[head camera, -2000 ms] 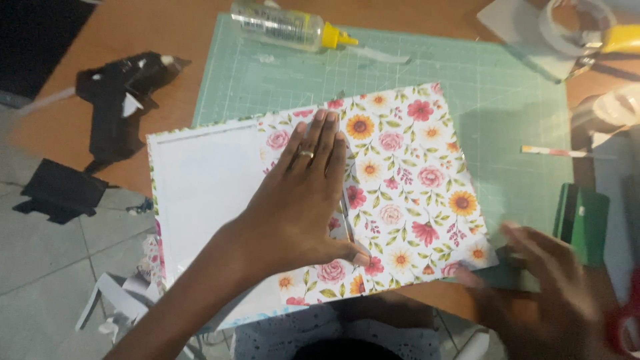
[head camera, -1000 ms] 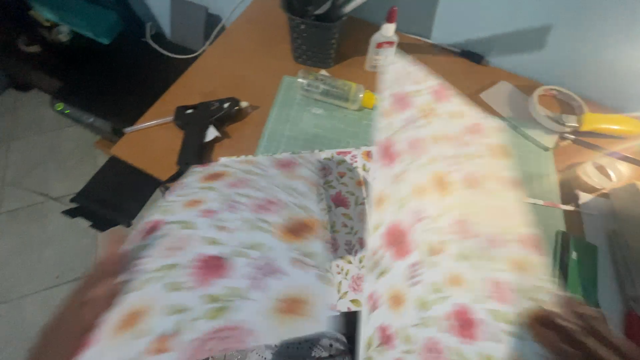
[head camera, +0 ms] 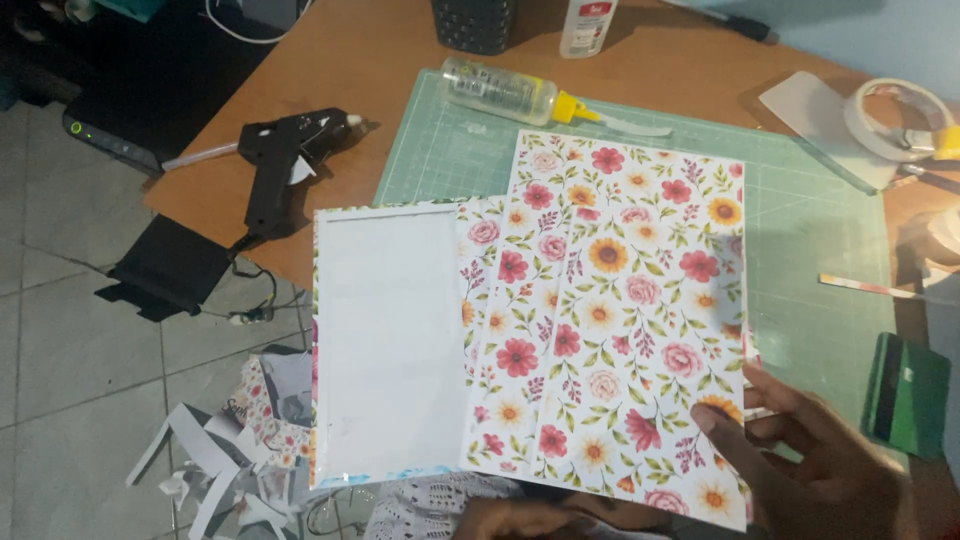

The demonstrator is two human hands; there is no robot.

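Note:
My right hand (head camera: 810, 450) grips the right edge of a floral-printed sheet with a pocket-like panel (head camera: 622, 322), thumb on its face. Beneath and to the left lies an opened cover (head camera: 386, 337), with a bare white inner panel framed by floral paper; it rests partly on the green cutting mat (head camera: 810, 202). My left hand (head camera: 525, 519) is low in the view, under the near edge of the floral sheet, mostly hidden; what its fingers do cannot be seen. A clear glue bottle with a yellow tip (head camera: 502, 94) lies on the mat above the sheet.
A black hot glue gun (head camera: 277, 165) lies at the desk's left. Around the mat are a masking tape roll (head camera: 859, 120), a green card (head camera: 907, 394), a white glue bottle (head camera: 589, 30) and a dark basket (head camera: 474, 26). Paper scraps (head camera: 217, 465) litter the tiled floor.
A second ago both hands held up blurred floral panels at the left and right. Now the cover's white inner panel faces up and the floral sheet overlaps its right part. The left hand has moved to the bottom centre.

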